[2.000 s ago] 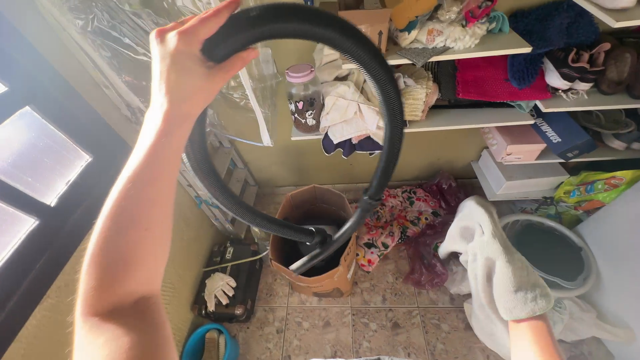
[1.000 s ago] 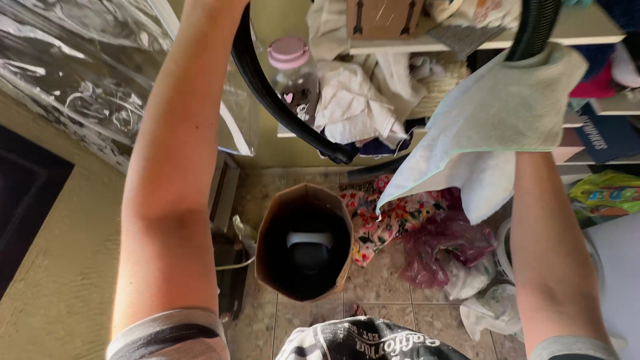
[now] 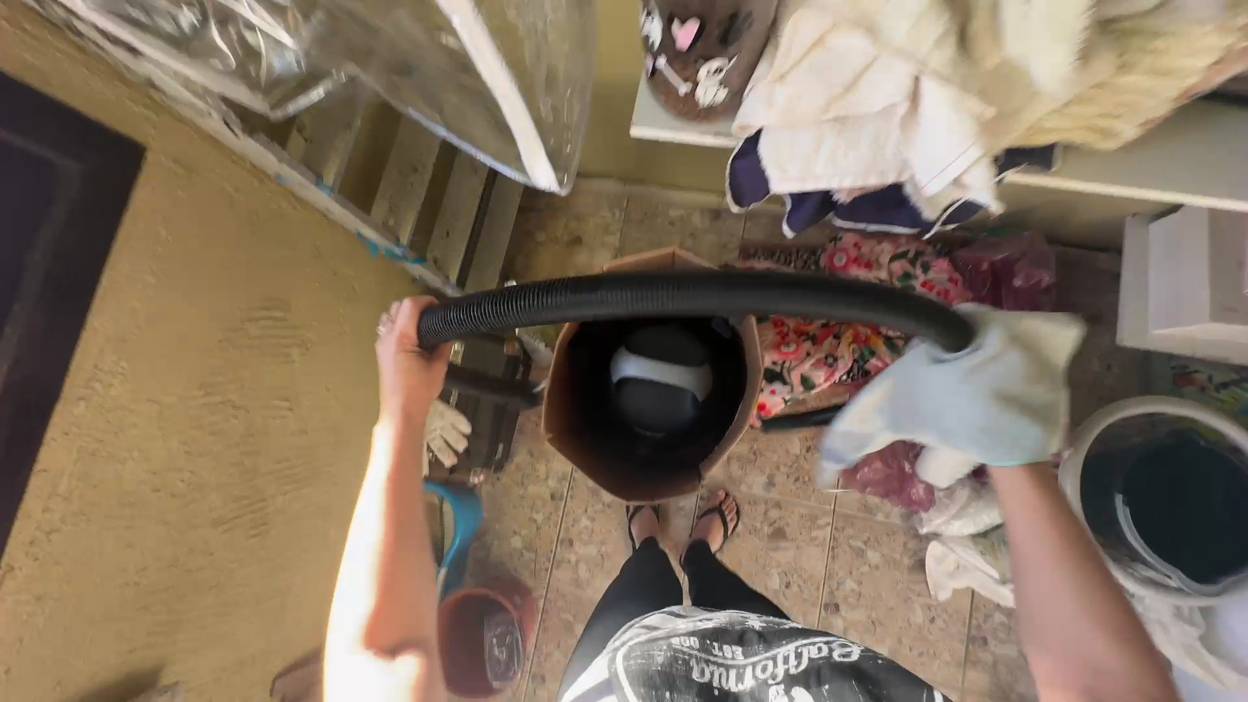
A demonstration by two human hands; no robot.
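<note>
A black corrugated hose stretches in an arch across the view, above an open cardboard box. My left hand is closed around the hose near its left side. On the right, my right hand is hidden under a pale cloth, which wraps the hose there. Inside the box lies a dark rounded object with a light grey band; its kind I cannot tell. Parts of the hose hang lower, left and right of the box.
Floral fabric lies right of the box. A bucket with dark contents stands at the right. Cloths hang over a shelf. A light glove, a blue container and a reddish pot are at the left.
The hose was held up in a loop by my left hand; now it spans between both hands. My right hand with the cloth has come onto the hose. The view has tilted down.
</note>
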